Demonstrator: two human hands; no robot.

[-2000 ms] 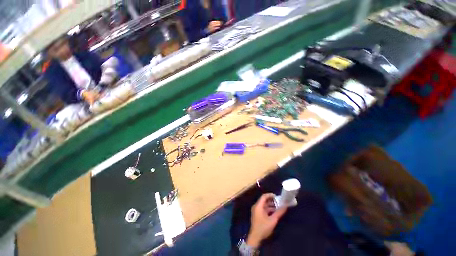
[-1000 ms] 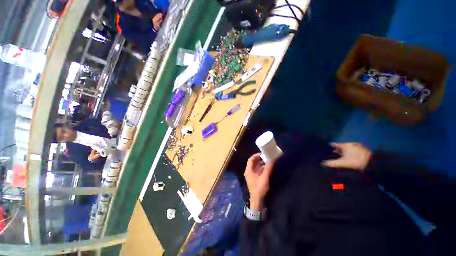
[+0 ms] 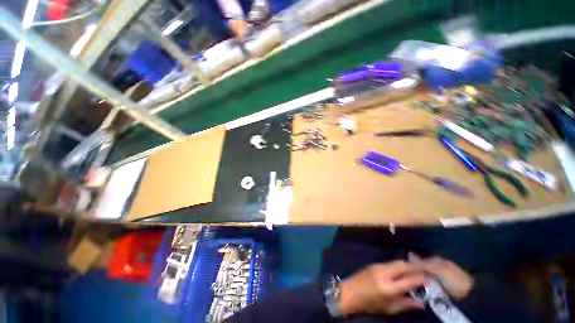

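My left hand (image 3: 378, 289), with a watch at the wrist, is low at the centre right, in front of the bench edge. My right hand (image 3: 451, 277) is close beside it. Both hands hold a white housing (image 3: 441, 304) between them; its lower end points down to the right, with dark detail on its face. The fingers hide its upper part, and the view is blurred.
Above, a cardboard sheet (image 3: 353, 189) bears a purple block (image 3: 379, 162), a screwdriver (image 3: 444, 184), tweezers (image 3: 403, 133) and dark green pliers (image 3: 501, 183). Circuit boards (image 3: 523, 113) lie at right. Blue crates (image 3: 236, 284) with white parts stand below left.
The view has swung, with the bench now running across. My right hand has come from my side to join the left at the white housing, which has tipped from upright to pointing down.
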